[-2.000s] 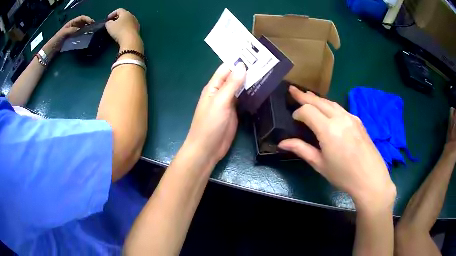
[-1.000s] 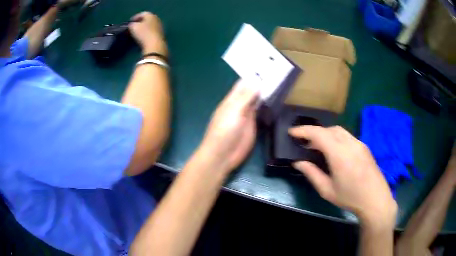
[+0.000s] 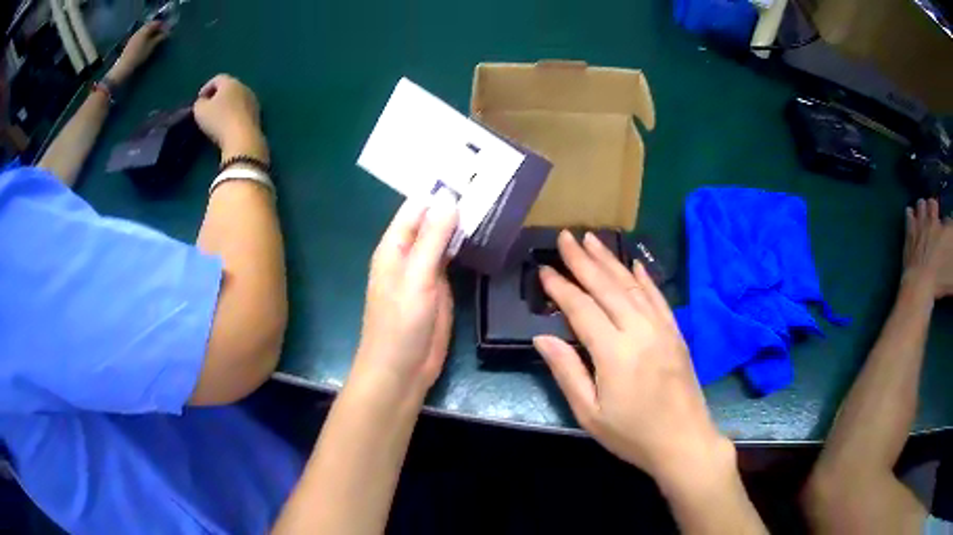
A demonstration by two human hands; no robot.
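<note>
My left hand (image 3: 413, 282) holds folded leaflets, a white one (image 3: 423, 141) with small pictures over a dark one (image 3: 512, 214), left of and partly over the open box. The gift box lies on the table with its brown kraft lid (image 3: 570, 141) open to the back. The black insert tray (image 3: 507, 313) sits level inside it, with a dark cut-out near its middle. My right hand (image 3: 627, 345) is over the tray's right part, fingers spread, fingertips at the cut-out. It hides much of the tray; whether a device is under the fingers I cannot tell.
A blue cloth (image 3: 747, 272) lies to the right on the green table (image 3: 345, 136). A person in light blue at left handles a black box (image 3: 162, 152). Black items (image 3: 831, 136) and a large carton (image 3: 867, 52) are at the far right. Another person's arm (image 3: 878, 366) is at right.
The tray was tilted in the box and now lies level. My right hand has let it go and its fingers have spread. The leaflets stay in my left hand. The camera view has shifted.
</note>
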